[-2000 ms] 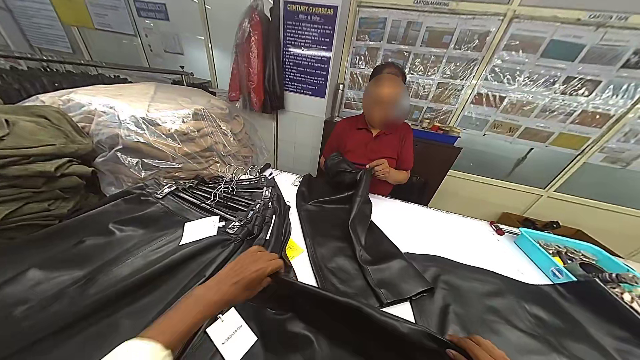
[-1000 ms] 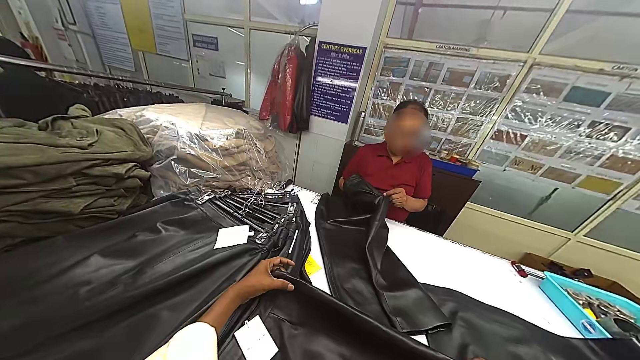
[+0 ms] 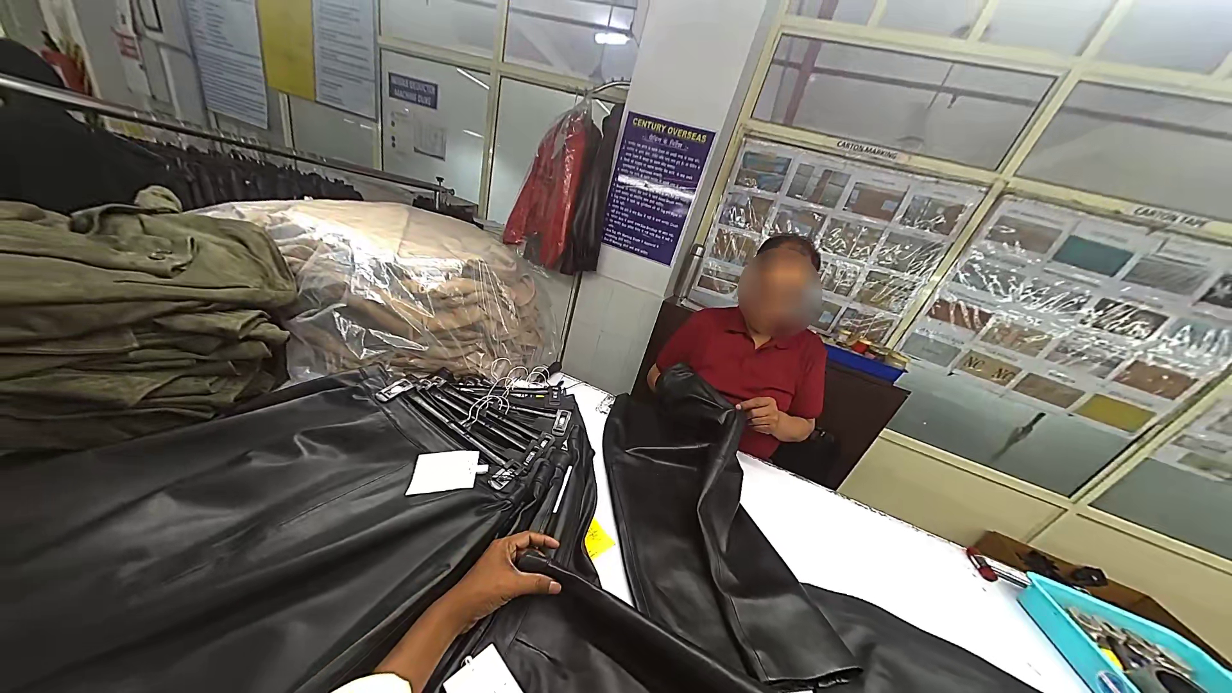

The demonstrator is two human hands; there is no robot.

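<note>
My left hand [image 3: 505,580] pinches the upper edge of a black leather garment [image 3: 616,630] between thumb and fingers, low in the middle of the head view. My right hand is out of the frame. Left of it lies a pile of black leather garments [image 3: 241,520] with clip hangers [image 3: 486,423] at their top end and a white tag [image 3: 444,473]. Another white tag [image 3: 484,671] shows below my left hand. Across the table, a person in a red shirt [image 3: 746,361] holds a pair of black leather trousers [image 3: 674,481], whose legs lie toward me.
The white table [image 3: 866,539] bears a turquoise tray [image 3: 1049,602] of metal parts at right, near a red-handled tool [image 3: 982,564]. Folded olive garments [image 3: 125,327] and plastic-wrapped beige garments [image 3: 414,289] are stacked at left. A yellow note [image 3: 599,540] lies near my hand.
My right hand, seen at the lower right two seconds ago, is out of the frame. My left hand has kept hold of the garment edge. The view has shifted.
</note>
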